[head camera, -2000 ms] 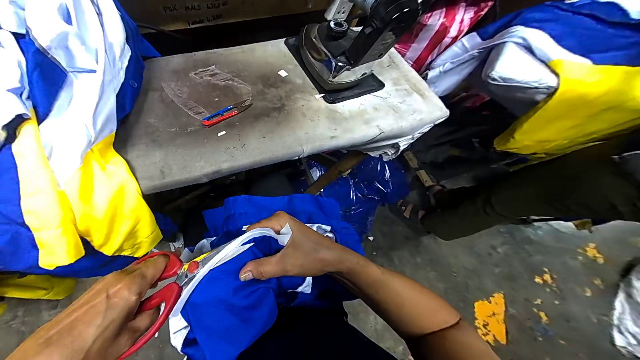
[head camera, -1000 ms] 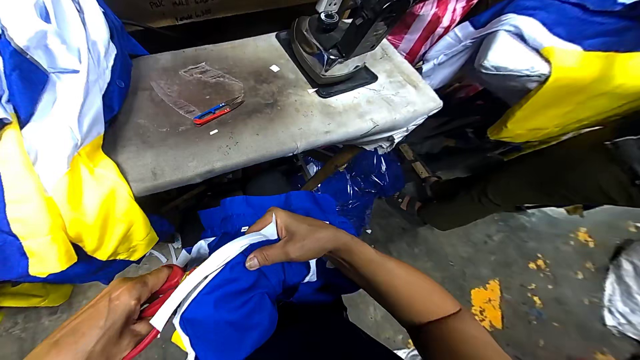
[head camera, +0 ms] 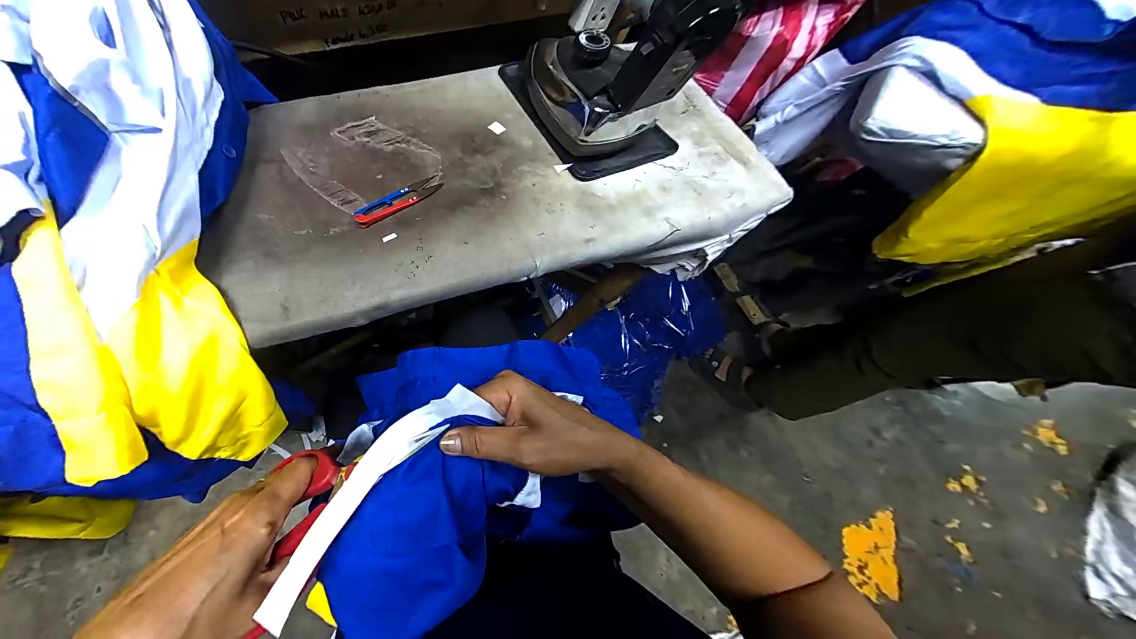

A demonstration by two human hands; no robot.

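My left hand (head camera: pixel 222 541) is closed around the red handles of scissors (head camera: pixel 306 497) at the lower left. A white fabric strip (head camera: pixel 355 493) hides the blades and hangs down in front of the handles. My right hand (head camera: pixel 532 426) pinches the strip's upper end and blue cloth (head camera: pixel 408 532) between thumb and fingers. The blue cloth lies bunched below and around this hand, over my lap, with small white pieces showing and a bit of yellow at its lower left.
Ahead stands a padded ironing table (head camera: pixel 497 222) with an electric iron (head camera: pixel 590 89) on a black rest and blue-and-red thread snips (head camera: pixel 395 202). Blue, white and yellow garments (head camera: pixel 177 346) hang at left, more (head camera: pixel 1021 169) at right. A person's leg (head camera: pixel 887 346) extends in from the right.
The white strip, earlier along the cloth's edge with the scissors beside it, now hangs loose at its lower end over the scissors. My right hand keeps its pinch.
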